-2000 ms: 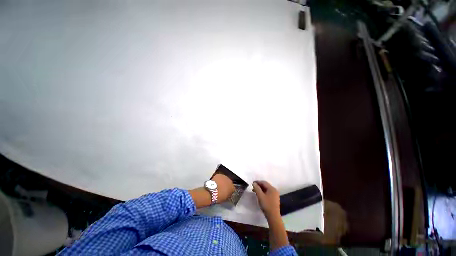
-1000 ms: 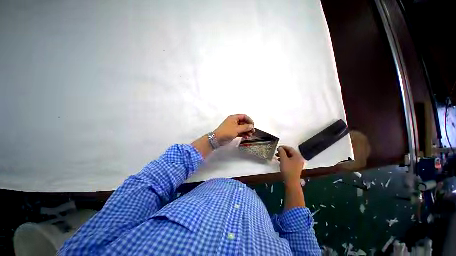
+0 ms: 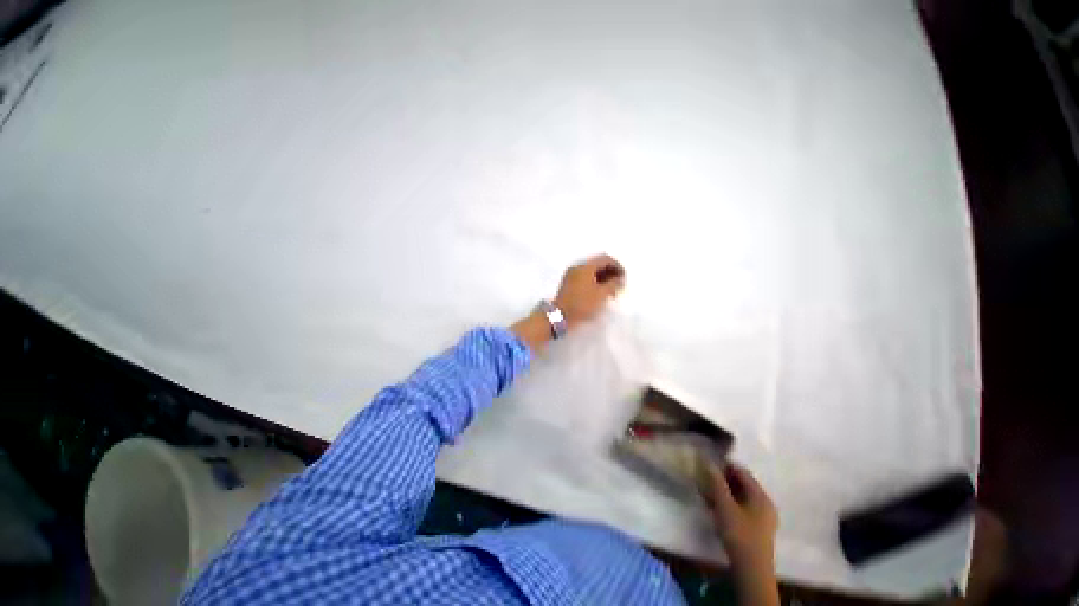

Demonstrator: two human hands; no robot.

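My left hand [image 3: 592, 288], with a wristwatch, is over the white sheet [image 3: 391, 213], fingers curled together. A dark spot shows between its fingers; I cannot tell whether it is a held piece or shadow. A small open box [image 3: 672, 440], dark inside with a red bit, lies near the sheet's front edge, to the right of and below my left hand. My right hand [image 3: 745, 511] is blurred, with its thumb and fingers on the box's right corner.
A black block [image 3: 908, 519] lies on the sheet at the front right, right of my right hand. A cream-white bucket [image 3: 140, 521] stands on the floor at lower left. Dark brown table surface [image 3: 1015, 296] shows beyond the sheet's right edge.
My left hand has moved away from the box, forward over the sheet. My right hand now overlaps the box's corner. The box is farther from the black block. The view has shifted.
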